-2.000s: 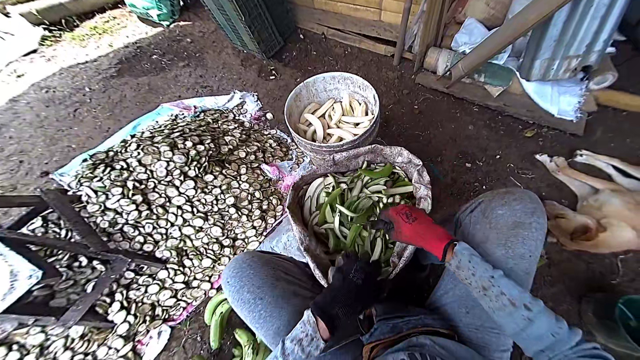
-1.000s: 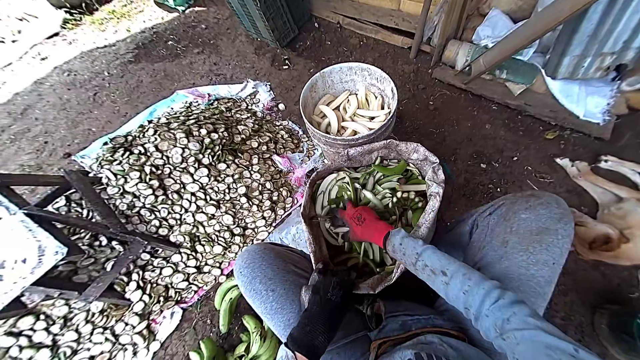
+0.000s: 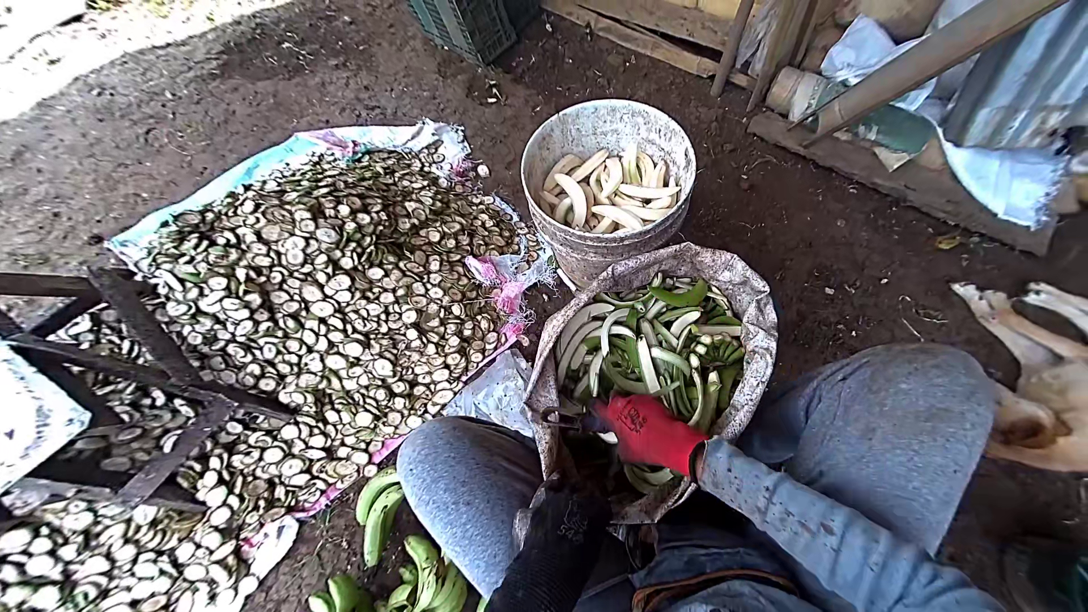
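My right hand (image 3: 653, 432), in a red glove with dark fingertips, is over the near part of a sack (image 3: 761, 327) with a rolled-down rim. Long green peels and pale strips (image 3: 648, 361) fill the sack. A thin dark object (image 3: 557, 416) shows at my right fingertips; whether I grip it is unclear. My left hand (image 3: 565, 531), in a black glove, is low at the sack's near left edge, its fingers mostly hidden. Behind the sack stands a stained white bucket (image 3: 586, 246) of peeled bananas or plantains (image 3: 625, 191).
Round slices (image 3: 340, 289) lie heaped on a plastic sheet (image 3: 229, 183) at left, beneath a dark frame (image 3: 161, 340). Unpeeled green fruit (image 3: 429, 578) lies by my left knee. A crate (image 3: 467, 25) and wooden boards (image 3: 901, 174) are farther back. An animal (image 3: 1045, 399) lies at right.
My right hand has moved from over the sack's right side, across to the left, then back toward its near edge. My left hand has stayed low by the sack.
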